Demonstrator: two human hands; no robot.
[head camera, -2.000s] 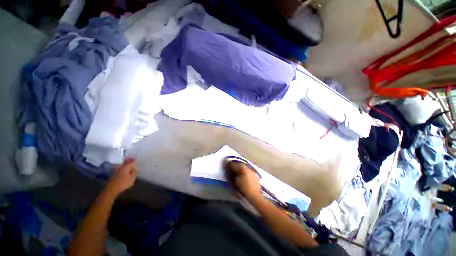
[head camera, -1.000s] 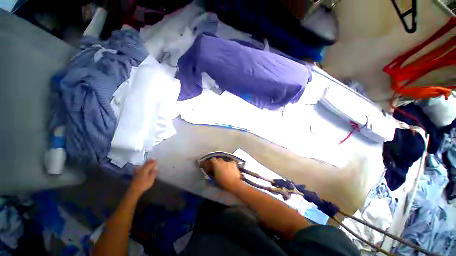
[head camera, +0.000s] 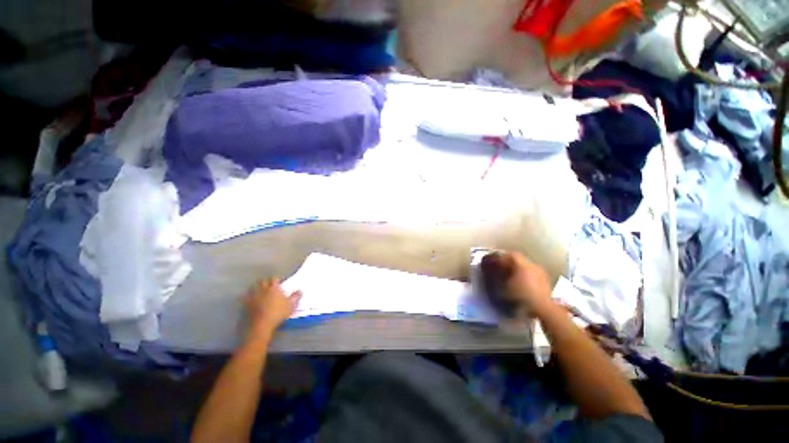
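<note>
A long white cut panel (head camera: 372, 290) lies near the table's front edge, flared at its left end, with blue showing along its lower edge. My left hand (head camera: 272, 304) rests at the panel's left end with the fingers apart, holding nothing. My right hand (head camera: 522, 283) is shut on the dark steam iron (head camera: 496, 279), which is blurred, at the panel's right end. The hand and iron partly hide that end, so whether the soleplate touches the panel cannot be told.
White layers (head camera: 346, 199) cross the table (head camera: 389, 246) behind the panel, with a purple bundle (head camera: 277, 125) and a tied white bundle (head camera: 493, 121). White cloth (head camera: 130, 251) lies left, dark navy cloth (head camera: 614, 156) right. The iron's cord (head camera: 636, 355) trails right.
The view has turned and shifted. The iron in my right hand has moved from the panel's left end to its right end. My left hand has come onto the panel's left end.
</note>
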